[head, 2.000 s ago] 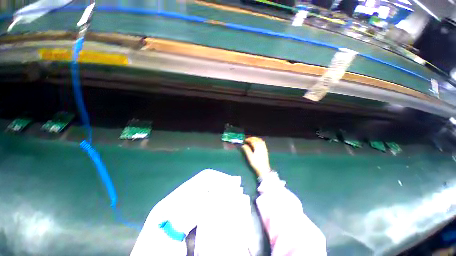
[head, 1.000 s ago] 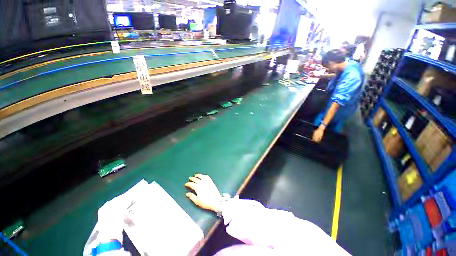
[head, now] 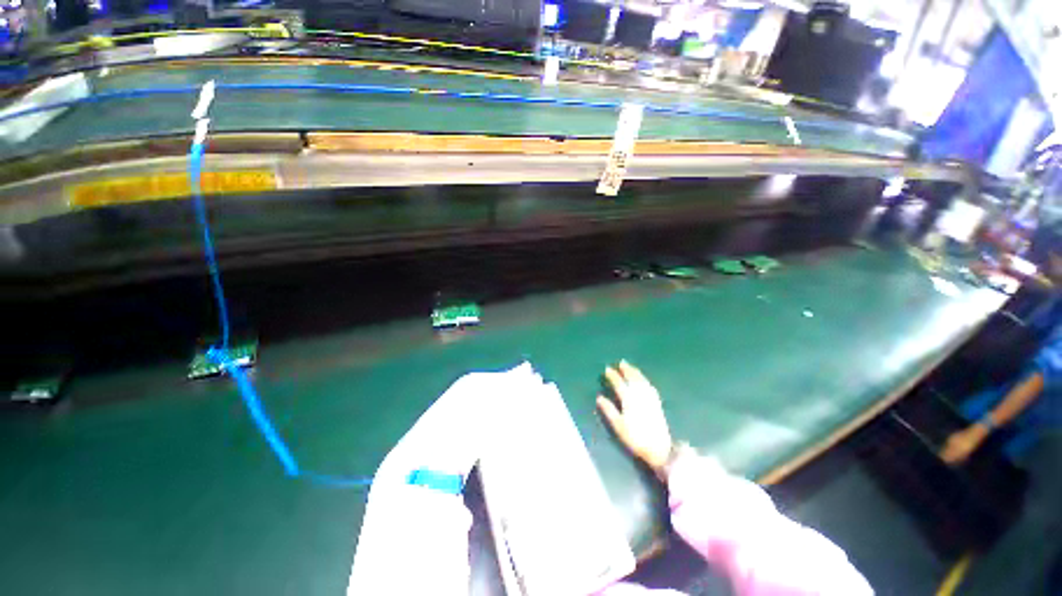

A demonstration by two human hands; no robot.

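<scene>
Small green circuit boards lie along the dark strip: one board [head: 455,316] near the middle, one [head: 224,359] behind the blue cord, one [head: 37,390] at the far left. My right hand [head: 635,417] is over the green mat, fingers apart, with nothing visible in it. My left hand is washed out in white glare and cannot be made out; its blue wrist strap [head: 436,481] shows on the white sleeve. A long white sheet or stack [head: 547,483] lies beside the sleeve, reaching toward the lower middle.
A blue cord [head: 210,250] hangs from the rail [head: 443,169] to my left wrist strap. A white tag [head: 622,149] hangs on the rail. Several more boards [head: 730,267] lie farther right. Another person's hand [head: 962,444] and blue sleeve show beyond the mat's edge at right.
The view has swung right and then partly back left. My right hand has left the board it was touching two seconds ago and is over the mat. The white sheet or stack shows more.
</scene>
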